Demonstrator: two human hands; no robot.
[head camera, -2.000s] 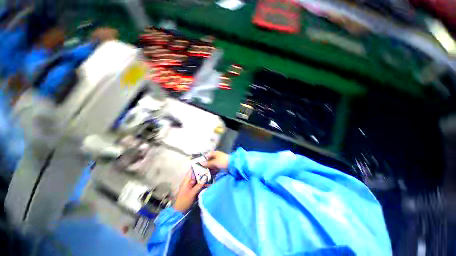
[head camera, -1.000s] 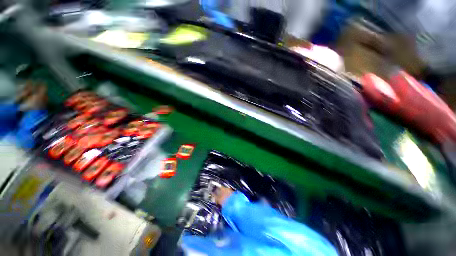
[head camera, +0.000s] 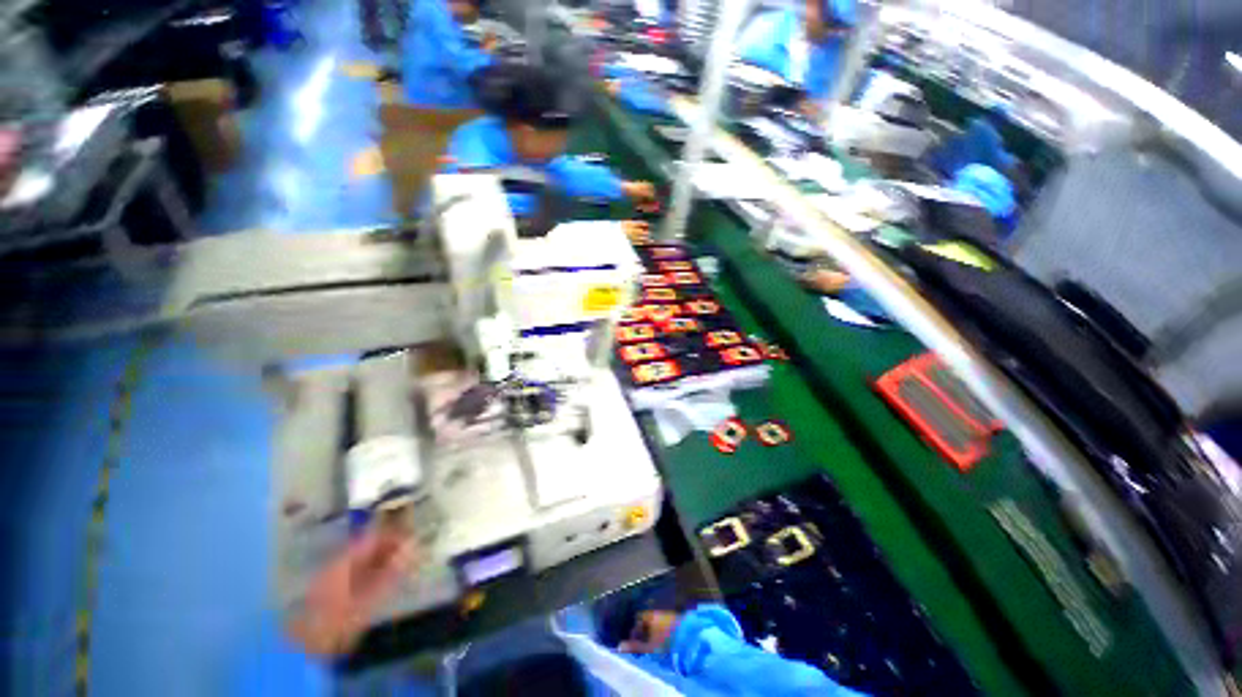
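The cream-white two-station machine (head camera: 593, 470) stands in front of me. A white holder (head camera: 383, 470) sits on its left slide. My left hand (head camera: 357, 586) is blurred, with its fingers at the front end of that slide below the holder; whether it grips anything is unclear. My right hand (head camera: 654, 629) is low in the centre, between the machine's front corner and the black blister tray (head camera: 872, 633); its fingers are partly hidden and any held part cannot be made out. Two pale-framed housings (head camera: 791, 545) lie in the tray's far end.
Red-framed housings (head camera: 659, 316) lie in black trays behind the machine, with crumpled film (head camera: 692, 413) under them. Two loose ones (head camera: 729, 436) lie on the green bench. A red-orange tray (head camera: 940, 409) and pale strips (head camera: 1049, 572) are further right. A person in blue sits behind the machine.
The view has swung from the bench back to the machine. My right hand has left the tray's pockets and is at its near left side. My left hand has come into view at the left slide.
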